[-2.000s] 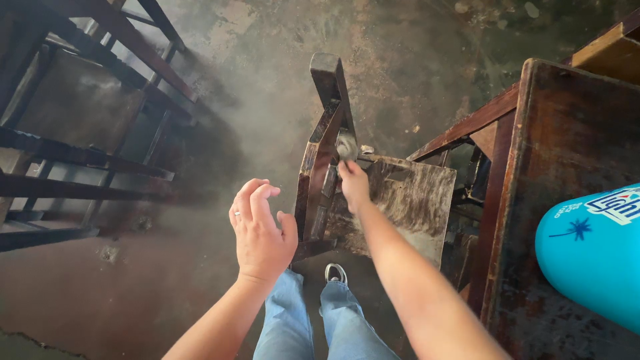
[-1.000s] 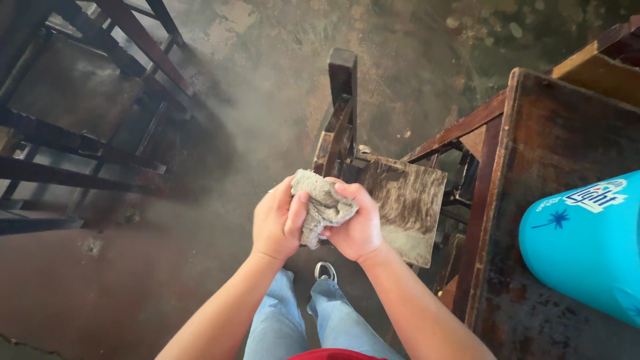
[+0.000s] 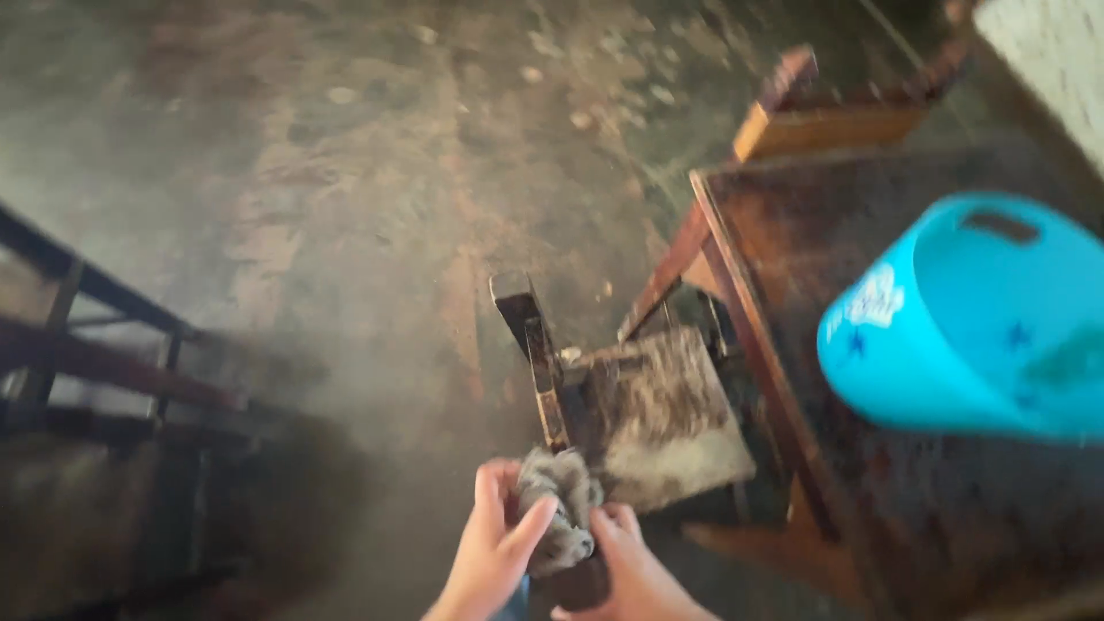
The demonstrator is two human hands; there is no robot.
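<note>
A crumpled grey cloth (image 3: 559, 504) lies between my two hands, over the lower part of the dark wooden chair backrest (image 3: 543, 379). My left hand (image 3: 500, 530) grips the cloth from the left, thumb across it. On the cloth's right side is my right hand (image 3: 625, 561), fingertips at its edge; whether they pinch cloth or chair wood is not clear. The worn chair seat (image 3: 673, 414), with pale and brown patches, is to the right of the backrest.
At right stands a dark wooden table (image 3: 931, 492) bearing a turquoise plastic bucket (image 3: 940, 345). Another wooden chair (image 3: 828, 129) is beyond the table. Dark chair frames (image 3: 103, 354) line the left side. The stained floor (image 3: 371, 216) stretches ahead.
The cloth, held in both hands in front of the chair a second ago, is now at its backrest. My hands are a little farther apart. The view has swung up and right.
</note>
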